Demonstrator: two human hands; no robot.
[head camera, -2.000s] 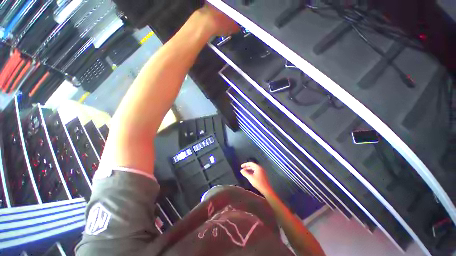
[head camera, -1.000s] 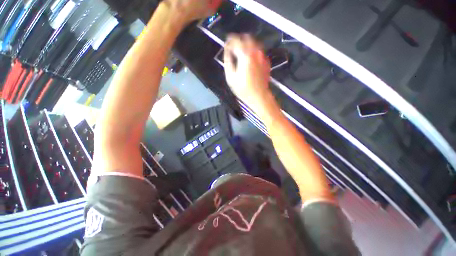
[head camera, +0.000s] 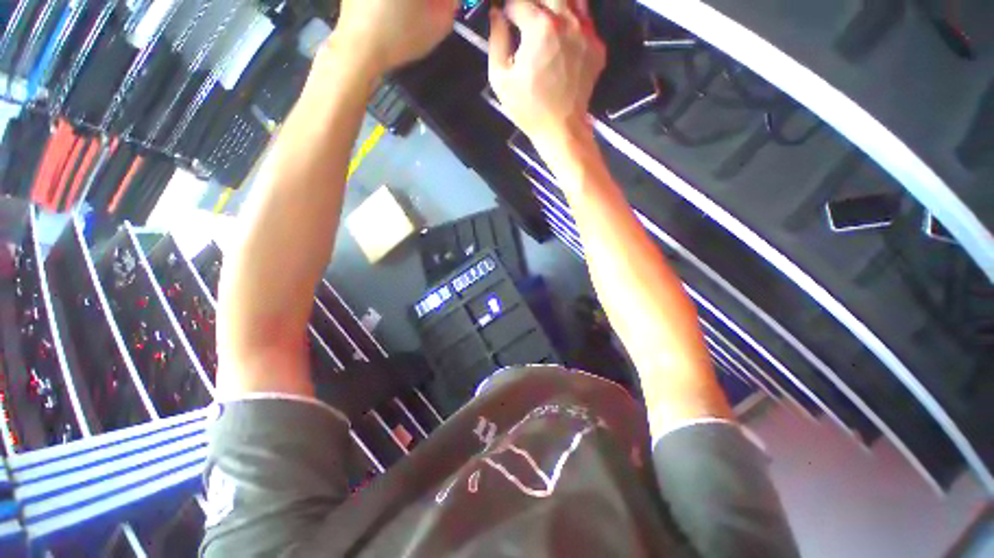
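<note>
My left hand (head camera: 395, 31) is at the top edge, partly cut off; its fingers are hidden and what it holds cannot be told. My right hand (head camera: 548, 68) is beside it at the front of a dark rack shelf, fingers bent and reaching the top edge; no held thing can be made out. A small bluish shiny bit shows between the hands. A black electronic unit with a pale edge (head camera: 859, 211) lies on a shelf at the right. A thin pale-edged piece (head camera: 634, 100) lies right of my right hand.
White-edged rack shelves (head camera: 752, 240) with thin black cords run down the right. A dark compartment tray (head camera: 496, 340) with rows of units is low in the middle, near a pale box (head camera: 382, 223). Racks with red points stand at the left.
My right hand has come up from low beside the tray to the shelf, near my left hand. My left hand has shifted left in the picture. The view has moved somewhat.
</note>
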